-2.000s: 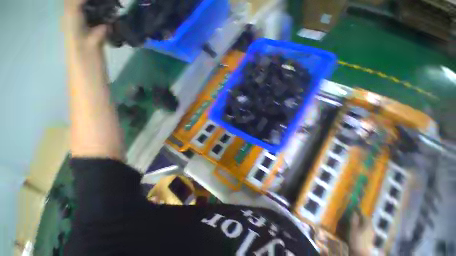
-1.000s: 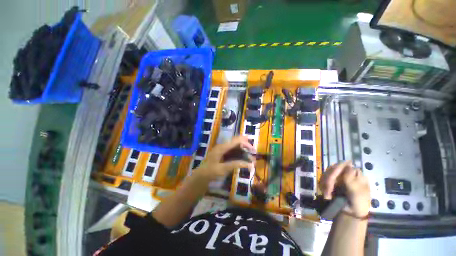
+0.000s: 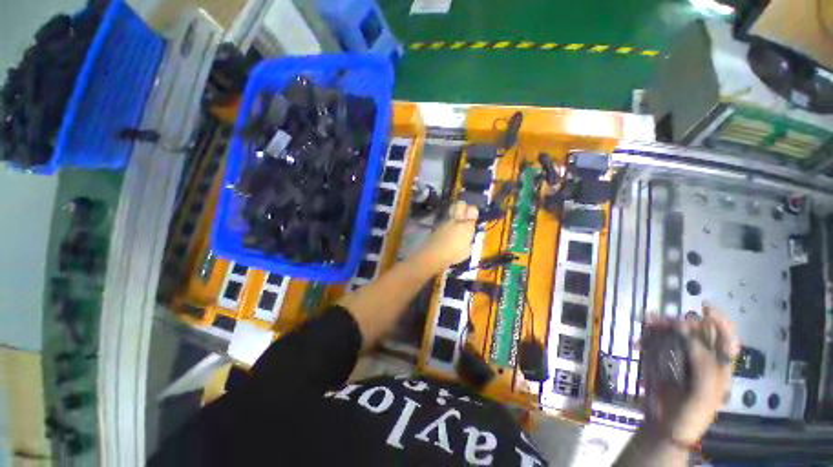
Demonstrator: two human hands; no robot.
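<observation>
The orange test tray (image 3: 539, 274) lies in front of me, with white slot strips on both sides and a green connector board (image 3: 522, 214) down its centre. Black adapters (image 3: 587, 182) sit in its far slots. Two loose adapters (image 3: 532, 358) with cords lie at its near end. My left hand (image 3: 454, 235) is at the left slot row, fingers bent; what is under the fingers is hidden. My right hand (image 3: 701, 369) is blurred, right of the tray over the metal plate, holding a dark adapter (image 3: 665, 354).
A blue basket (image 3: 224, 196) heaped with adapters rests over the left trays. Another blue basket (image 3: 111, 91) stands at the far left beside the green belt (image 3: 91, 205) with scattered adapters. A perforated metal plate (image 3: 722, 246) is on the right; a boxy machine stands behind it.
My left hand has moved forward along the left slot row. My right hand has moved right, off the tray's edge, with a dark adapter. The view has shifted slightly.
</observation>
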